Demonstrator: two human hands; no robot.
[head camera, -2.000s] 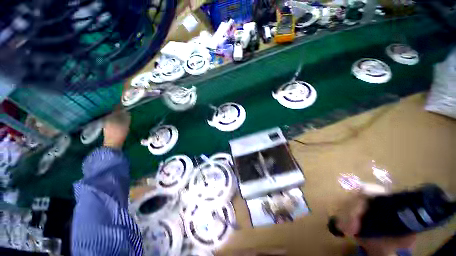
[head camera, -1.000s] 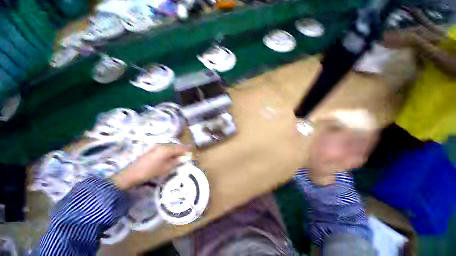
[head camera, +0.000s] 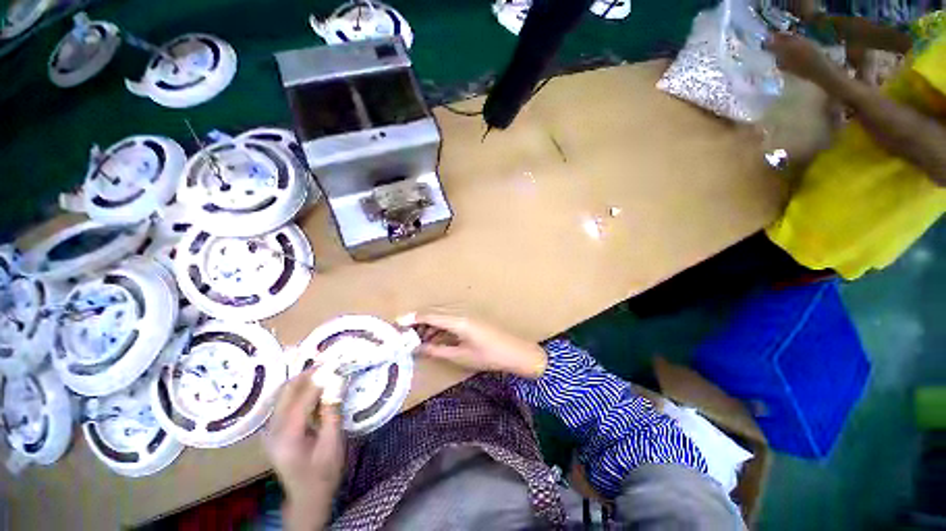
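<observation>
A round white lamp base (head camera: 380, 392) with dark curved slots lies at the bench's front edge, low in the middle of the view. My left hand (head camera: 306, 441), slightly blurred, has its fingertips on the disc's left side. A narrow whitish part crosses the disc towards its right rim. My right hand (head camera: 472, 342) pinches a small white piece (head camera: 411, 338) at that rim, with the sleeve reaching in from the lower right. The fingertips partly hide both contact points.
Many lamp bases (head camera: 244, 272) are piled at left. A grey screw feeder (head camera: 371, 145) stands behind the disc. A black electric screwdriver (head camera: 534, 60) hangs over the bench. A green belt with discs runs behind. A co-worker in yellow (head camera: 866, 197), a clear bag (head camera: 723, 67) and a blue crate (head camera: 788, 363) are at right.
The view has swung down and right, then back left. My left hand came from the belt to the near disc. My right hand has let go of the screwdriver and moved left to the disc.
</observation>
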